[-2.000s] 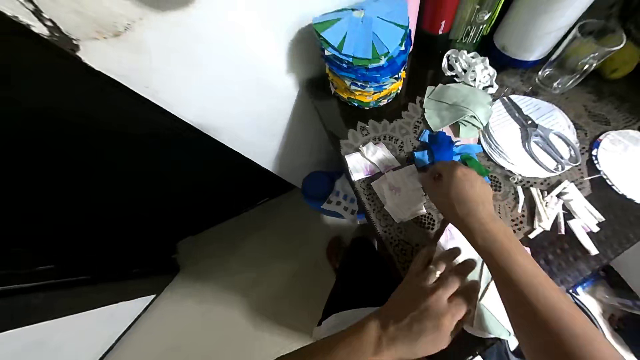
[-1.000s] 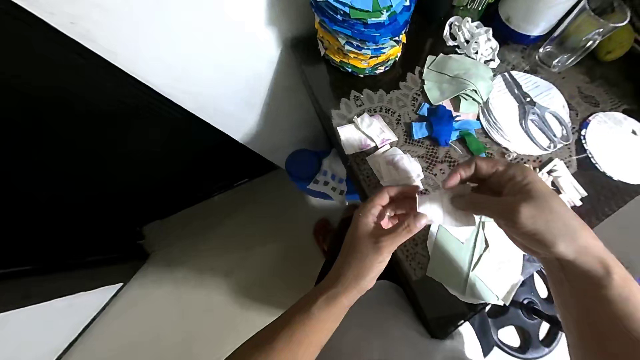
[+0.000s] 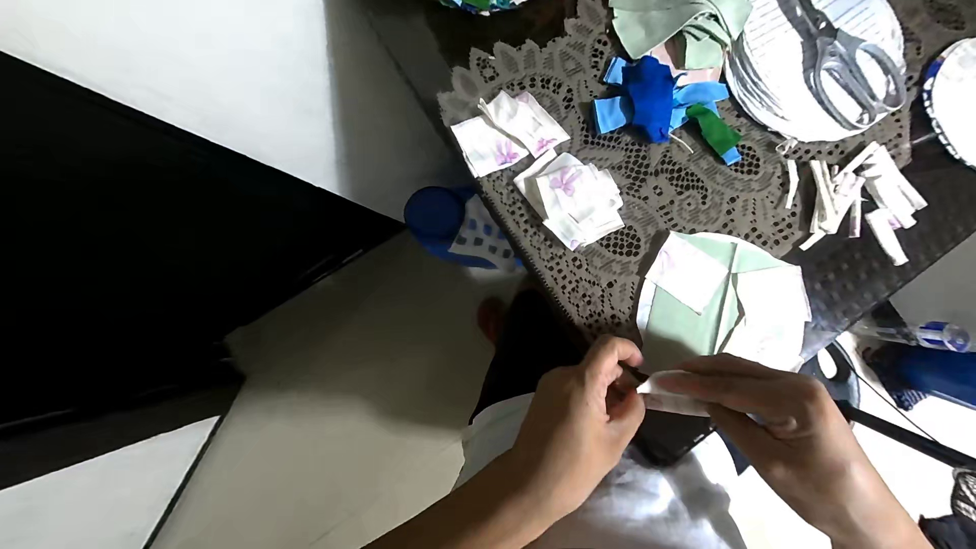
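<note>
Near the table's front corner, my right hand (image 3: 770, 412) pinches a small folded piece of white cloth (image 3: 675, 393). My left hand (image 3: 587, 412) meets it at the cloth's left end, thumb and fingers closed around a thin dark item there that is too small to identify. Just beyond both hands lies a round green fabric piece (image 3: 705, 328) with white floral cloth patches on it. Two piles of white floral cloth squares (image 3: 576, 194) rest on the lace tablecloth (image 3: 557, 274). Blue and green fabric scraps (image 3: 652, 99) lie farther back.
Scissors (image 3: 846, 69) rest on a stack of white discs (image 3: 778, 91) at the back right. Rolled white cloth strips (image 3: 862, 191) lie in front of them. Another round piece (image 3: 957, 99) is at the right edge. A blue plastic object (image 3: 438, 217) is below the table's left side.
Both hands have come down toward the table's front edge, off the green round piece, with white cloth between them. Two seconds ago my right hand was at the blue scraps. The view has moved closer.
</note>
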